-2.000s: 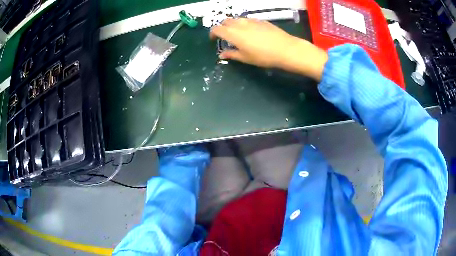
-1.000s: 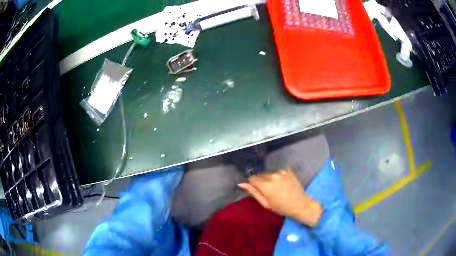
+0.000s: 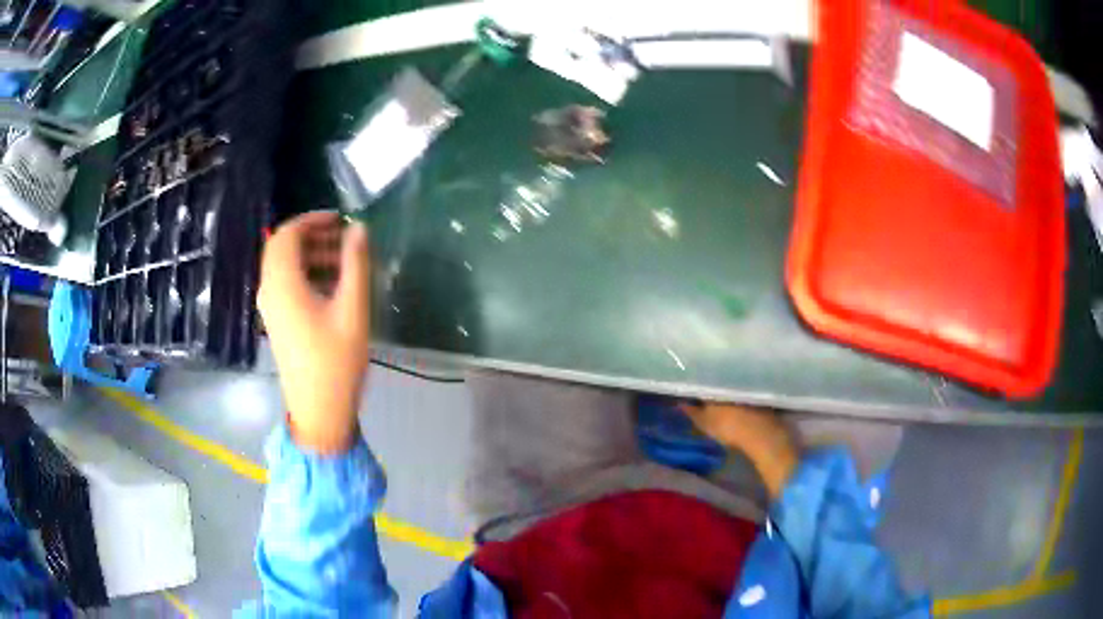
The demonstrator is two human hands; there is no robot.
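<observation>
The image is blurred by motion. My bare left hand is raised at the bench's left front, between the black tray and the clear bag with a white label. Its thumb and bent fingers are apart, and I see nothing held. My right hand is low over my lap, by the bench's front edge. Its fingers are partly hidden, so its grip is unclear. A metal-framed part lies on the green bench. Tiny loose components lie scattered in front of it.
A black blister tray stands at the left. A red plastic tray at the right holds a bubble-wrap bag. A green fitting, speckled white paper and a pale syringe-like tube lie at the back.
My left hand has come up into view near the bag. My right hand left the metal-framed part for my lap and now shows at the bench's front edge. The camera view has shifted.
</observation>
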